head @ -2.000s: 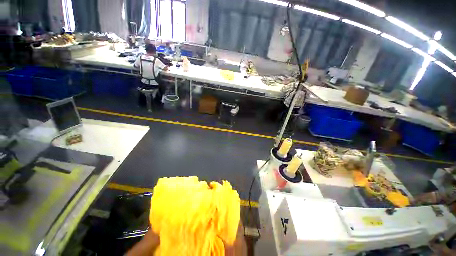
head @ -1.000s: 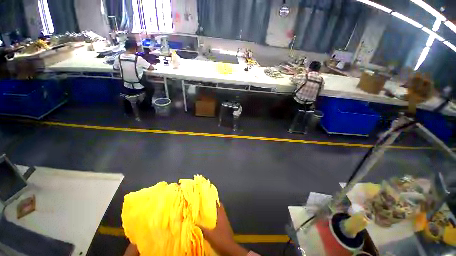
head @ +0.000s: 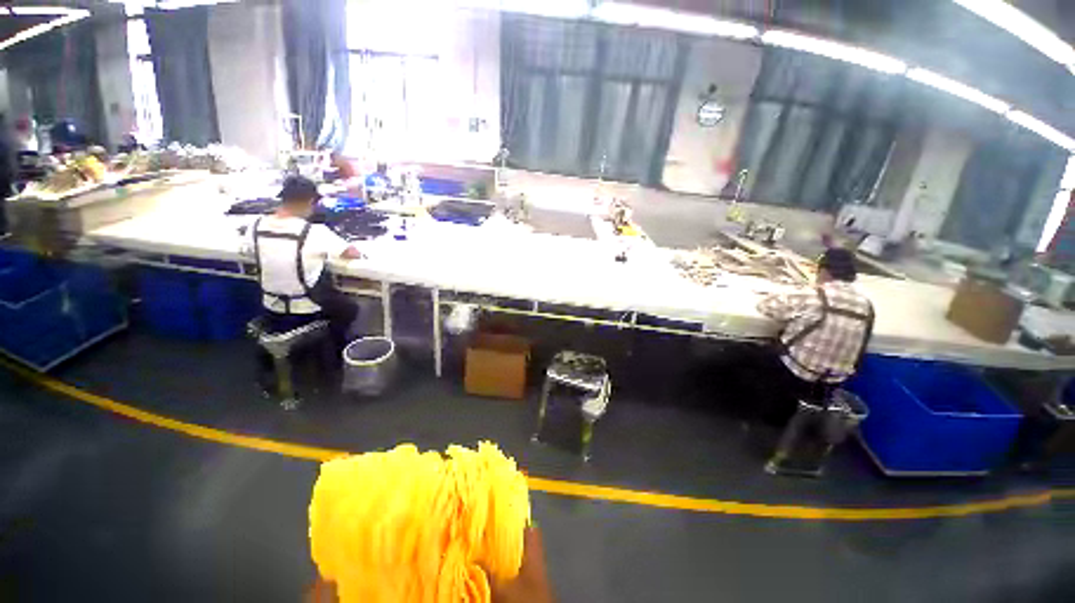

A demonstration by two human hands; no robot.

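A thick bundle of yellow knitted pieces (head: pixel 419 524) is held up at the bottom centre of the head view, many layers side by side with ruffled top edges. My right hand (head: pixel 527 574) grips its right side; only part of the hand shows. My left hand (head: pixel 323 590) is at its lower left side, mostly hidden by the bundle and cut off by the bottom edge.
A long white table (head: pixel 531 280) runs across ahead. Two people sit at it, one left (head: pixel 289 262), one right (head: pixel 825 320). A metal stool (head: pixel 576 375), a cardboard box (head: pixel 496 365), a bin (head: pixel 369 364) and a blue bin (head: pixel 937 415) stand there. A yellow line (head: pixel 707 504) crosses the floor.
The view has moved forward, closer to the long table. The sewing machine, thread cones and near left table have left the picture. The yellow bundle stays held in both hands.
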